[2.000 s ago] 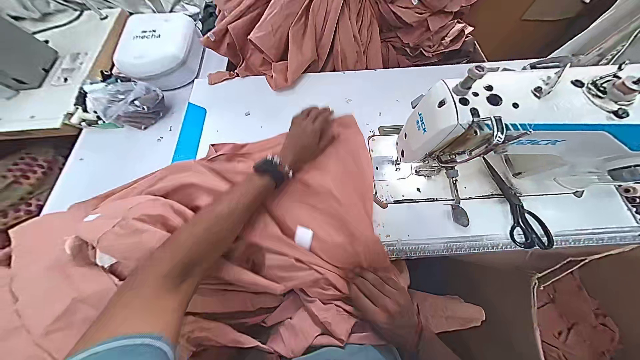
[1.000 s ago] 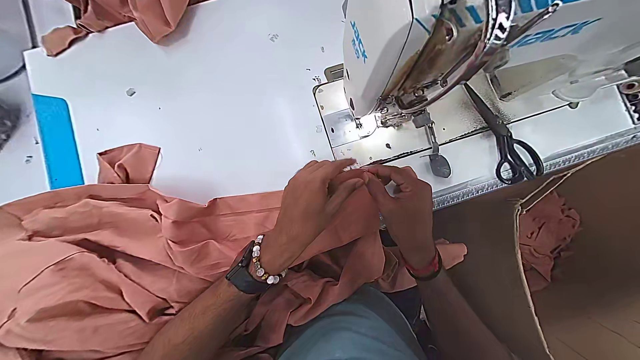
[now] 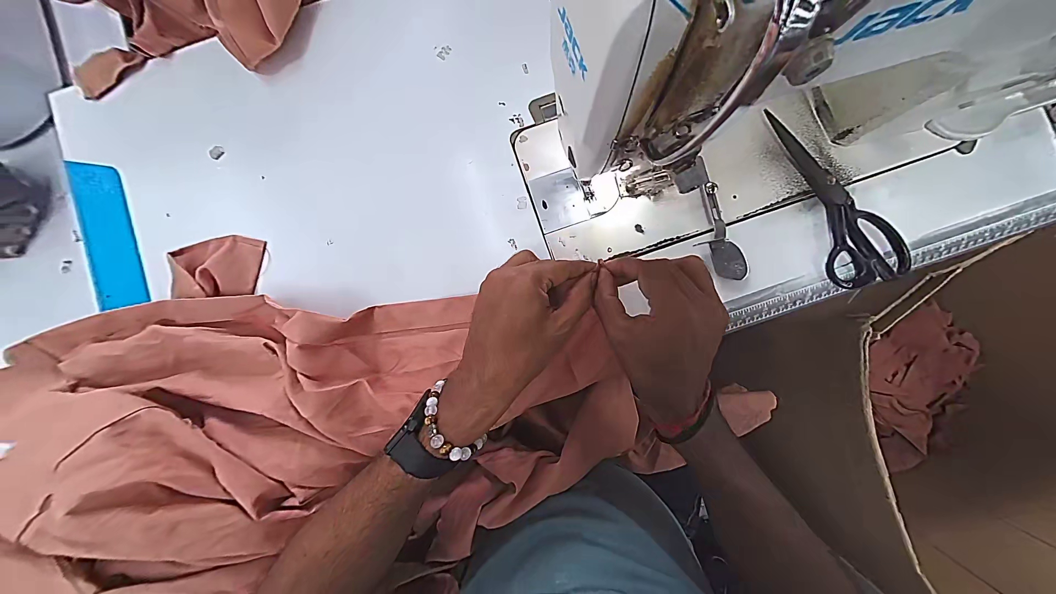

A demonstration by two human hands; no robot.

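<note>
My left hand (image 3: pixel 528 330), with a watch and a bead bracelet at its wrist, pinches the edge of the salmon-pink fabric (image 3: pixel 346 396) between thumb and index finger. My right hand (image 3: pixel 664 330), a red band at its wrist, pinches the same edge, fingertips touching the left ones. The pinched spot lies at the table's front edge, just below the needle area of a white Jack sewing machine (image 3: pixel 606 91), whose lamp is lit. Most of the fabric spreads leftward over the table and down onto my lap.
Black-handled fabric scissors (image 3: pixel 850 214) lie right of the needle, beside a metal knee-shaped plate (image 3: pixel 728 257). A measuring tape (image 3: pixel 775 305) runs along the table edge. More pink cloth lies at the back left (image 3: pixel 256 25) and in a brown container (image 3: pixel 916 379) at the lower right.
Two seconds ago my left hand lay flat on the spread fabric and my right held its lower edge. Both hands have since come together at one edge. The view has moved closer to the machine.
</note>
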